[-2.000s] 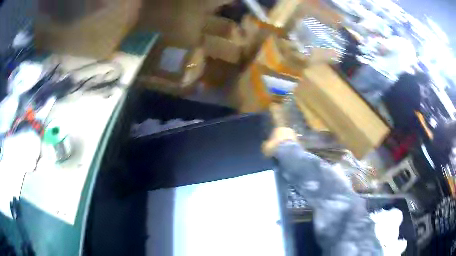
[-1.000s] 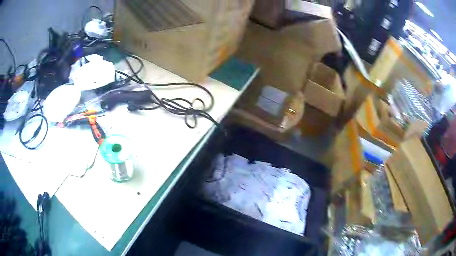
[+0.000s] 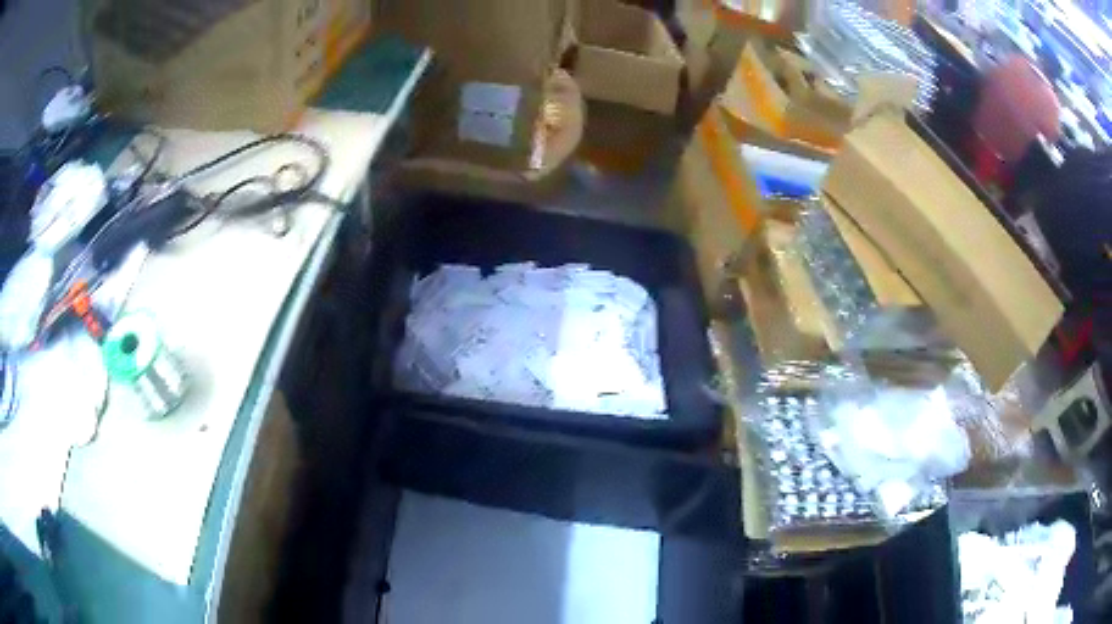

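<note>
Neither of my hands is in the picture. Nearest in front of me is a black plastic crate with a flat pale sheet inside, cut off by the bottom edge. Just beyond it stands another black crate holding many small white parts, heaped fairly level. The parts are too blurred to name.
At left is the green-edged bench with a solder wire reel, an orange-red tool and black cables. Open cartons stand at right beside a plastic-wrapped tray. A person is at far right.
The view has swung right and down since one second ago, so the bench sits further left. The forearm and hand seen two seconds ago are gone from view.
</note>
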